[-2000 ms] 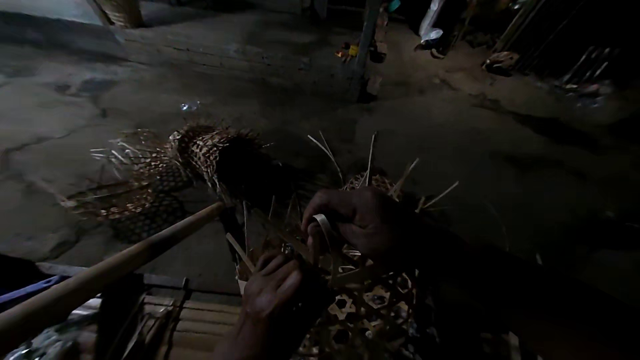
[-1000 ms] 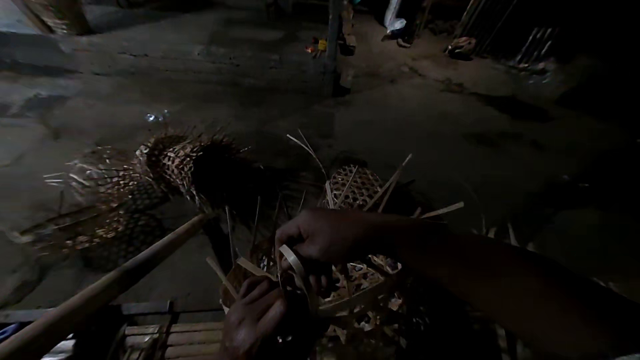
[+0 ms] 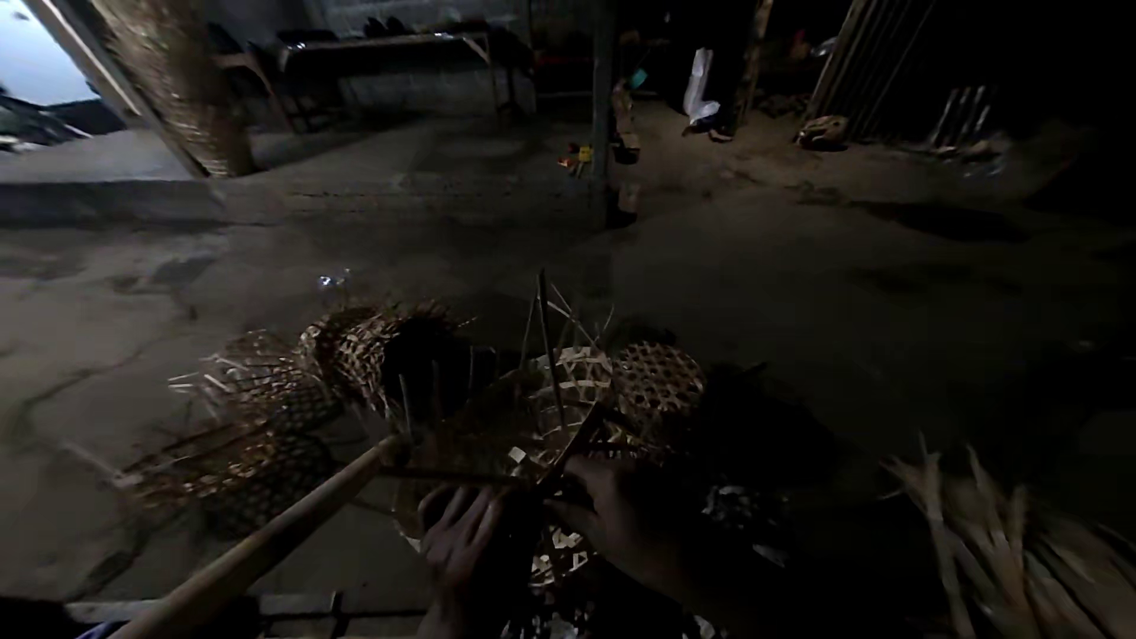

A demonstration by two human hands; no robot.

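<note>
In dim light, my left hand rests on the rim area of an openwork woven basket close to me. My right hand is closed around a dark flat strip that slants up from the weave, just right of the left hand. Thin upright strips rise beyond the fingers. The basket's lower part lies in shadow beneath both hands, and the left fingertips are hard to make out.
A wooden pole slants in from the lower left. Rough woven baskets lie on the concrete floor ahead, with a round woven piece nearer the middle. Split strips lie at right. A post stands farther back.
The pale curled strip at my right hand in the earlier frames no longer shows there; a dark strip slants up from it now. The view has shifted upward.
</note>
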